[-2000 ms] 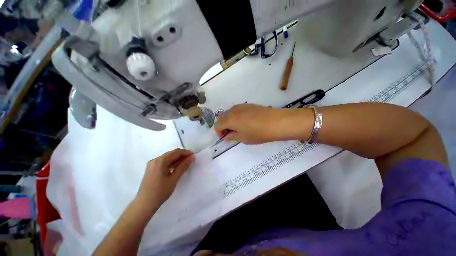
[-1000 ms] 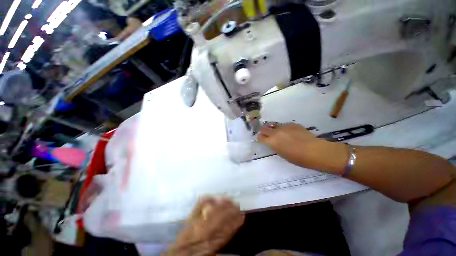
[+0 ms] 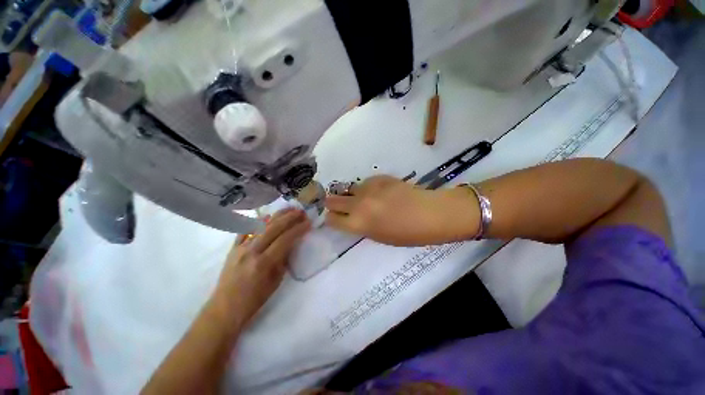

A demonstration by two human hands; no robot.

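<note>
Sheer white fabric point(image 3: 147, 285) lies on the white table left of and under the needle area of the sewing machine head point(image 3: 178, 146). My left hand point(image 3: 267, 258) lies with its fingertips on the fabric just left of the presser foot area. My right hand point(image 3: 379, 210) is just right of the needle, fingers bent and close together at the tan block point(image 3: 311, 193). The fabric under the fingertips is hard to tell from the table, so whether either hand pinches it is unclear. A slim grey metal tool end point(image 3: 408, 177) shows behind my right hand.
Black thread snips point(image 3: 456, 165) lie right of my right hand, and a wooden-handled awl point(image 3: 431, 120) lies behind. The grey lamp head point(image 3: 107, 202) hangs at left. A printed ruler tape point(image 3: 402, 281) runs along the front. A red basket edge point(image 3: 39, 359) shows at lower left.
My left hand has come up from the table's front edge to the needle area. My right hand stays by the needle. The view has moved closer to the machine.
</note>
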